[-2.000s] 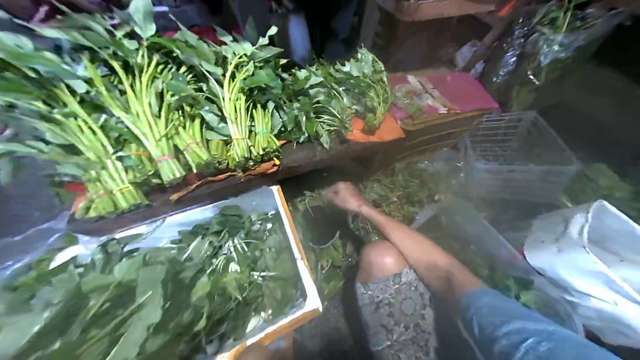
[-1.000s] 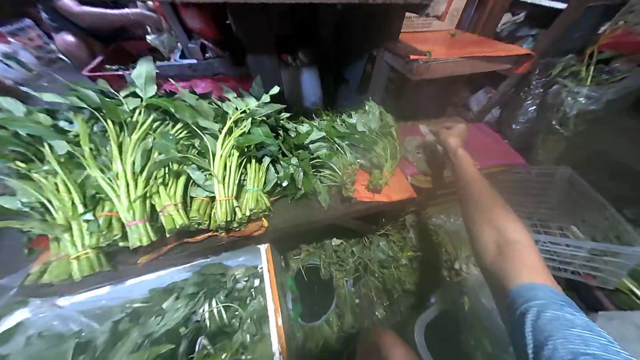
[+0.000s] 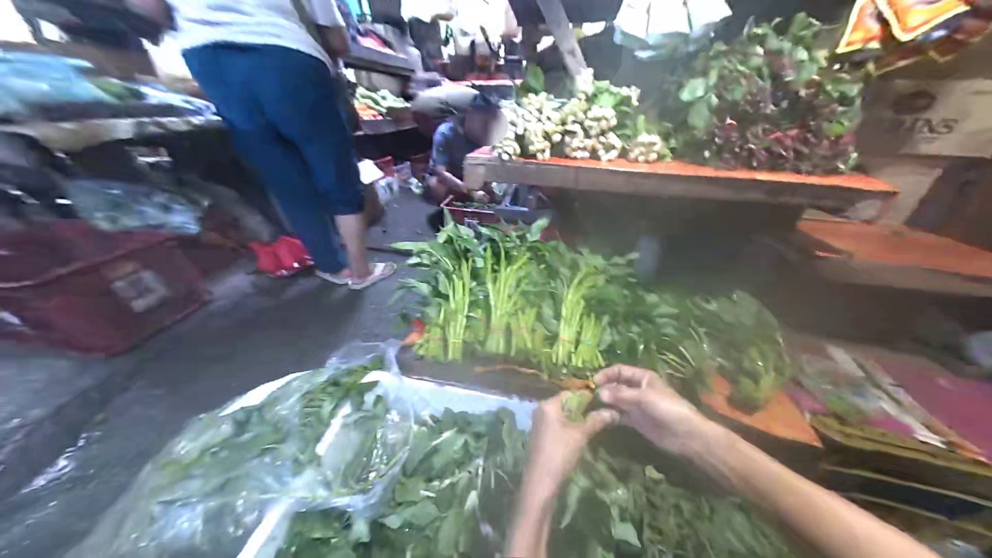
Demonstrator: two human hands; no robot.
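My left hand [image 3: 564, 426] and my right hand [image 3: 639, 399] meet just in front of the bench. Between their fingers is a small green bit, perhaps stems; blur hides its exact shape. Just beyond them stand banded bunches of long-stemmed leafy greens [image 3: 573, 325], stems toward me. Under my hands, loose leafy greens [image 3: 457, 465] fill a white-edged box. Darker leafy bunches [image 3: 744, 349] lie right of the banded ones, partly on an orange sheet [image 3: 763, 411].
A clear plastic bag of greens [image 3: 256, 449] lies at the left. A person in blue trousers [image 3: 279, 116] stands beyond, near a red crate [image 3: 101, 287]; another person [image 3: 457, 155] crouches farther back. A wooden shelf [image 3: 666, 178] holds white-bulbed vegetables [image 3: 577, 128] and reddish greens [image 3: 783, 108].
The view has swung up and left. My right hand, over the pink sheet one second ago, is now at the banded bunches. My left hand has come into view beside it.
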